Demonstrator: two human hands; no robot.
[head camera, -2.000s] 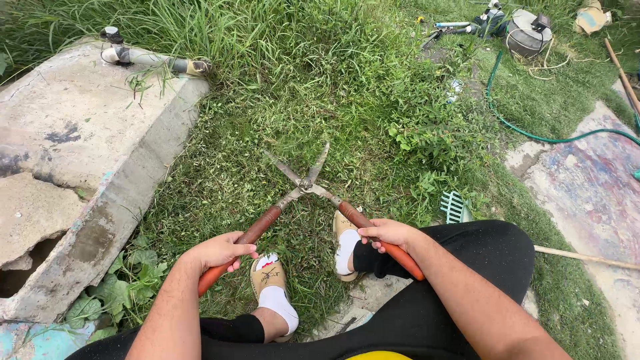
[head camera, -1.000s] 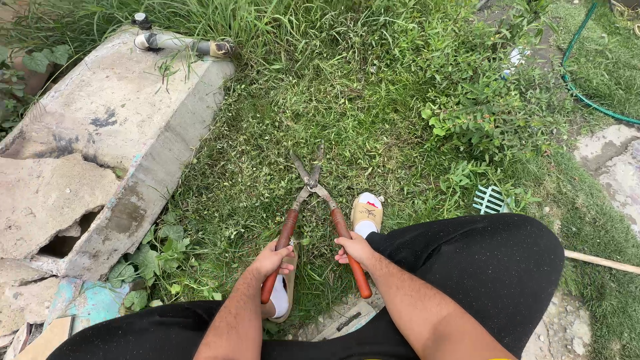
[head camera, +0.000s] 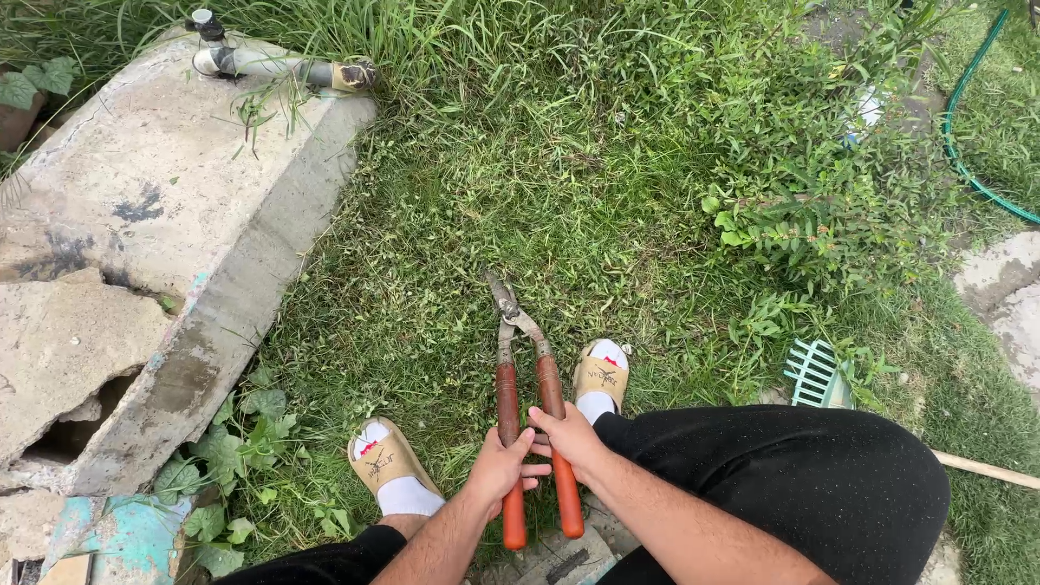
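My left hand (head camera: 500, 471) is wrapped around the left wooden handle of a pair of hedge shears (head camera: 509, 309). My right hand (head camera: 572, 443) grips the other handle, and the fingers of both hands nearly meet between the two. The handles lie close together, almost parallel. Both metal blades are closed over each other and point forward, low over the cut grass (head camera: 455, 236). A tan slide sandal (head camera: 388, 463) on my left foot stands left of the shears, and the other sandal (head camera: 601, 378) is just right of them.
A broken concrete slab (head camera: 260, 236) with a pipe (head camera: 276, 67) on top borders the grass at left. Leafy weeds (head camera: 780, 219) grow at right. A pale green rake head (head camera: 816, 375) lies beside my right knee, its wooden handle (head camera: 987, 470) running right. A green hose (head camera: 955, 138) curves at upper right.
The shears' handles have come together from wide apart, and the blades have closed. Both hands have moved toward each other. The view has shifted left and down.
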